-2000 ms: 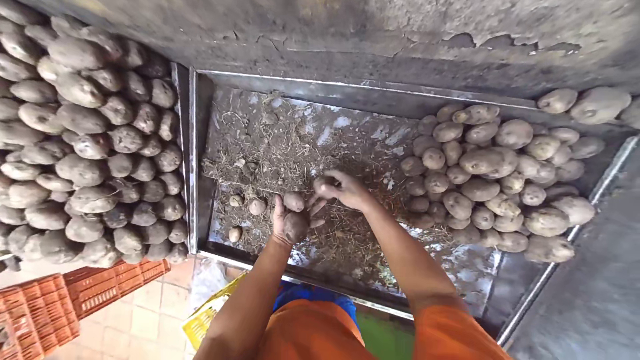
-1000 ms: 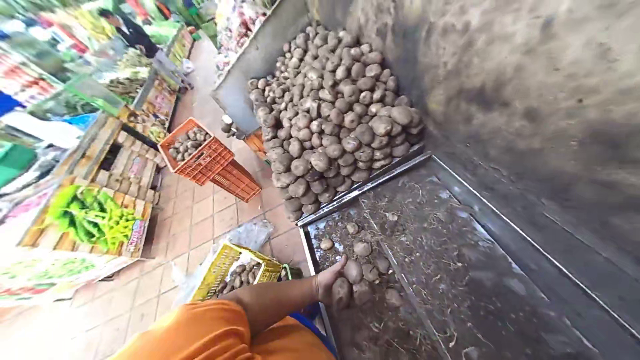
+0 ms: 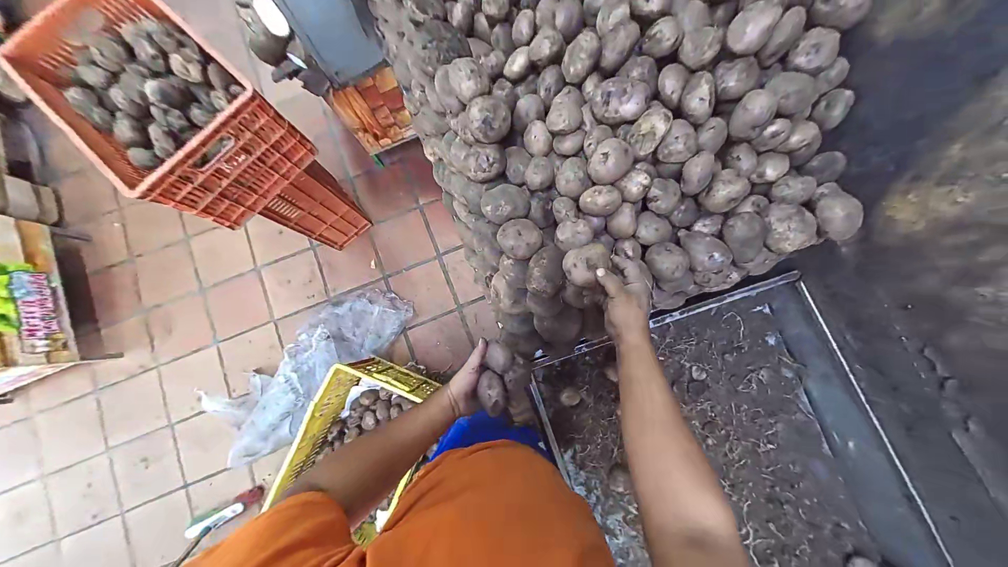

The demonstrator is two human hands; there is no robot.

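A large heap of unwashed potatoes (image 3: 622, 157) rises in front of me. My right hand (image 3: 628, 295) reaches to its near lower edge, fingers on a potato (image 3: 586, 264) there; whether that potato is lifted from the heap I cannot tell. Nearer my body, my left hand (image 3: 470, 382) holds a few small potatoes (image 3: 493, 394) just beside the heap's lower corner. Below my left forearm stands a yellow plastic crate (image 3: 315, 429) with small potatoes (image 3: 370, 413) in it. To the right lies a metal-edged tray (image 3: 709, 394) strewn with soil, sprouts and a few loose potatoes.
Stacked orange plastic crates (image 3: 228, 169), the top one holding dark potatoes, stand on the tiled floor at upper left. A crumpled clear plastic bag (image 3: 315, 362) lies beside the yellow crate. A brush-like tool (image 3: 224, 516) is at lower left. A dark wall (image 3: 937, 236) bounds the right side.
The view has swung left, from the tray to the heap. My right hand, among loose potatoes in the tray two seconds ago, is now at the heap. My left hand is now beside the heap, holding potatoes.
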